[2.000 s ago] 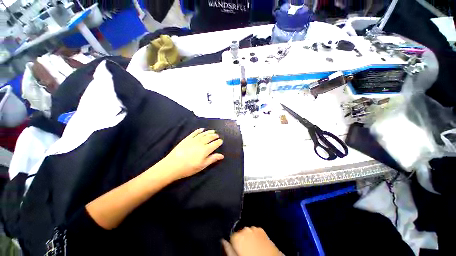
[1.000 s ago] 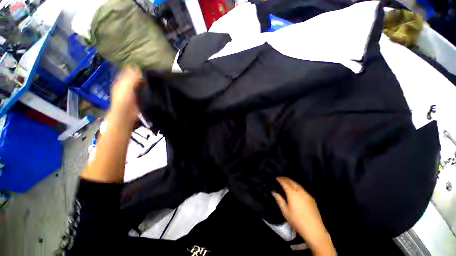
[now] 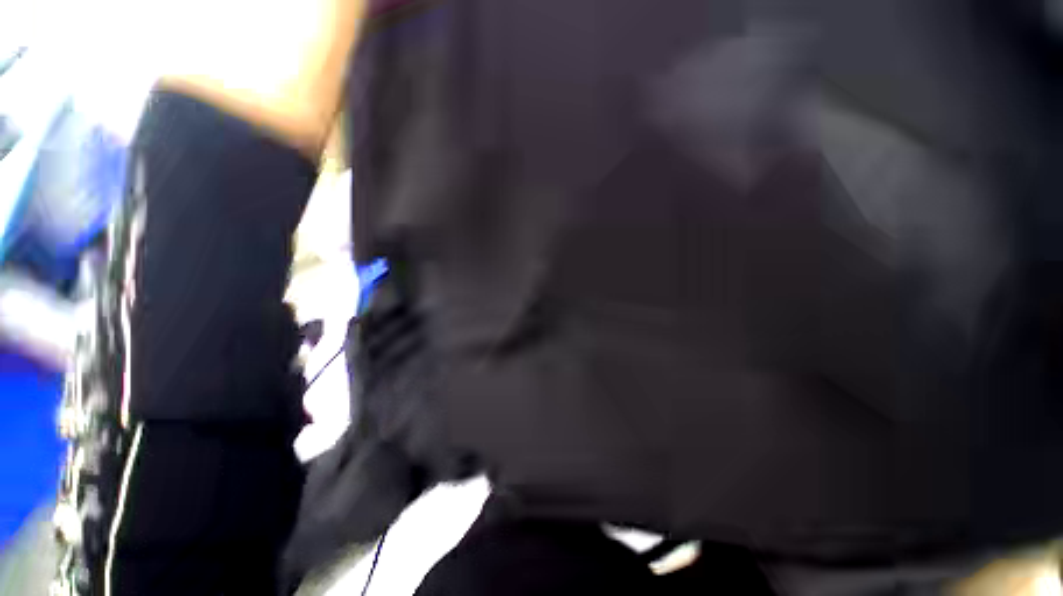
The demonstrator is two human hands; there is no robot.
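Observation:
The black garment piece (image 3: 699, 303) is blurred and very close to the camera, filling the middle and right of the view. My left forearm in its black sleeve runs up the left side; the bare part is overexposed at the top and my left hand is out of the picture. A small blurred patch of skin (image 3: 1014, 575) at the bottom right edge is likely part of my right hand or wrist; its fingers cannot be made out. Bits of white cloth (image 3: 449, 518) show below the black cloth.
A blurred blue object (image 3: 29, 431) stands at the left edge, with a bright, washed-out area above it. A small blue bit (image 3: 371, 277) shows between my sleeve and the black cloth. The machine and table are hidden.
The black cloth has come up close to the camera and now covers most of the view. My left arm has moved up, its hand leaving the picture; my right hand has almost left at bottom right.

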